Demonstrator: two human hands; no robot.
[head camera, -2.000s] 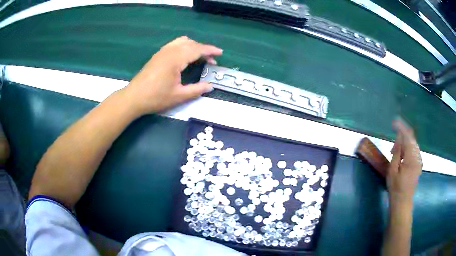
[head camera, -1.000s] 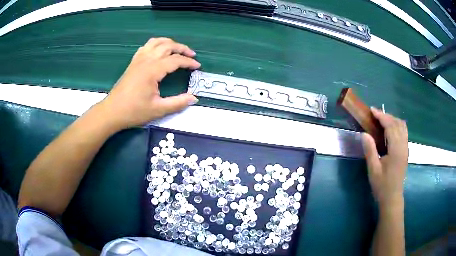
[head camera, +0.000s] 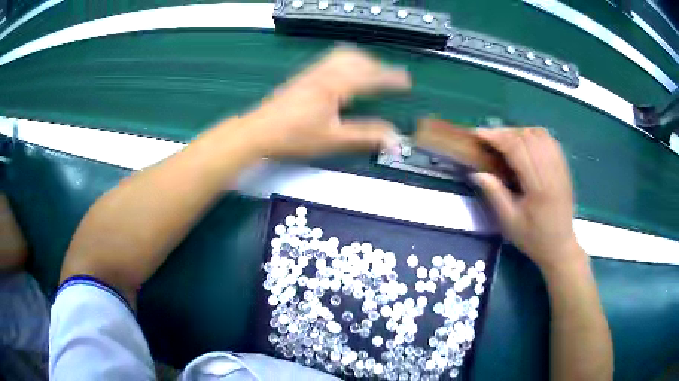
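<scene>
My right hand (head camera: 532, 190) grips a reddish-brown pressing block (head camera: 456, 143), which is over the right part of a grey strip housing (head camera: 402, 158). The block hides much of the strip. My left hand (head camera: 324, 108) is blurred, its thumb and fingers apart, with the thumb tip at the strip's left end; I cannot tell if it touches. A pale round disc shows near that end. The black parts tray (head camera: 454, 229) lies nearest my body, full of loose clear and white discs (head camera: 357, 271).
Dark grey strips with rows of pale dots (head camera: 361, 21) lie along the far white belt strip, with another strip (head camera: 521, 59) at their right. A dark fixture (head camera: 651, 114) stands at the far right. Part of another person's arm (head camera: 9, 238) shows at the left edge.
My right hand has brought the block leftward over the strip, which was uncovered before. My left hand has moved right and its fingers no longer frame the strip's left end.
</scene>
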